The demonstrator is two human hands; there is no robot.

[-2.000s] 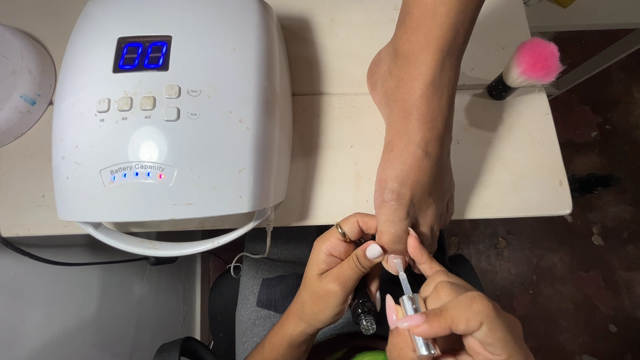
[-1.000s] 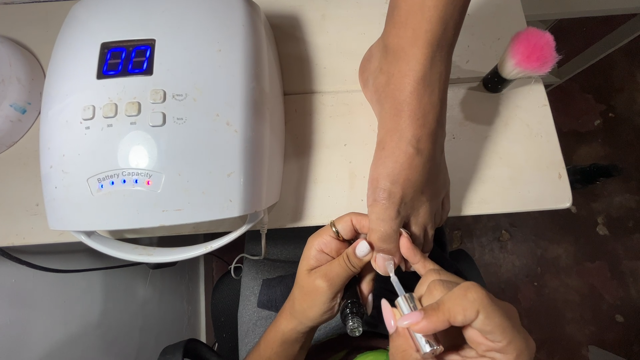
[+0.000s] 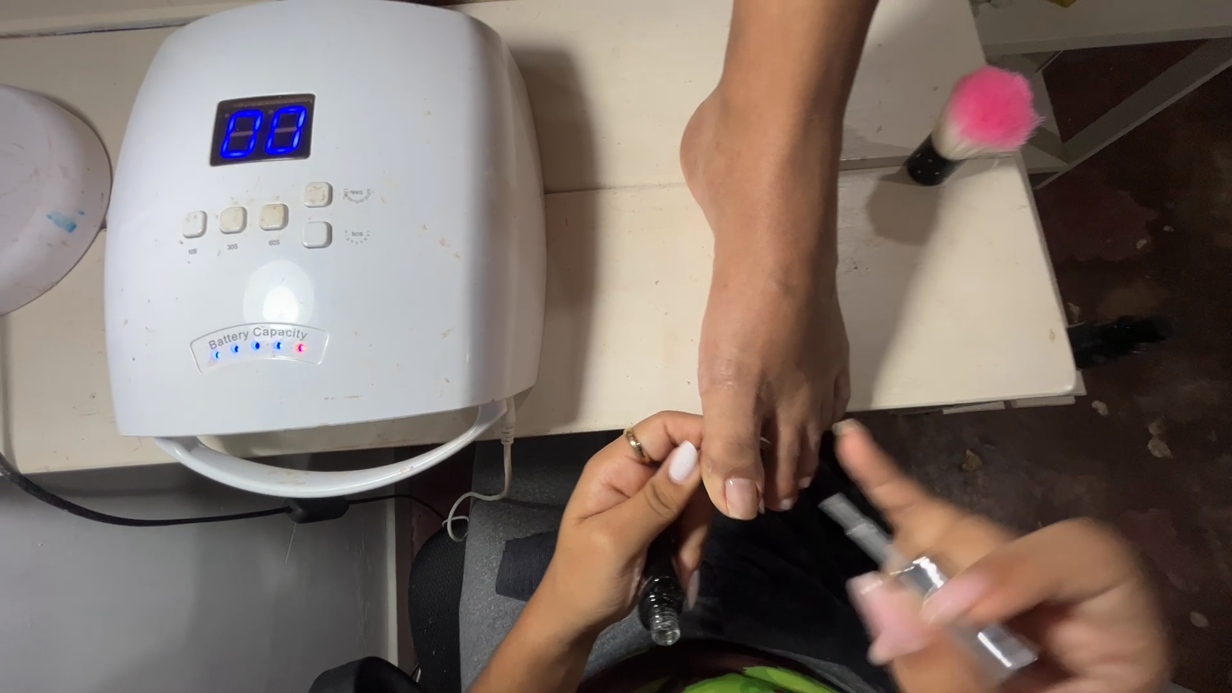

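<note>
Another person's bare foot [image 3: 775,337] rests on the table, toes over its near edge. My left hand [image 3: 630,510] touches the side of the big toe with thumb and index finger. Its other fingers hold a small open nail polish bottle [image 3: 662,606], dark glass with a clear neck, below the foot. To the right of the toes, my right hand [image 3: 1030,597], blurred, grips the silver cap [image 3: 991,640] of a polish applicator brush [image 3: 857,527]. The brush tip is apart from the toes. The big toenail [image 3: 742,498] looks glossy.
A white nail lamp [image 3: 414,260] with a lit display and a handle stands at left on the white table [image 3: 635,289], its cable hanging down. A pink-tipped dust brush [image 3: 962,125] stands near the right edge. Part of a white rounded object [image 3: 48,202] shows far left.
My right hand has moved right, taking the applicator brush away from the big toenail, where it was in both earlier frames. My left hand stays at the big toe.
</note>
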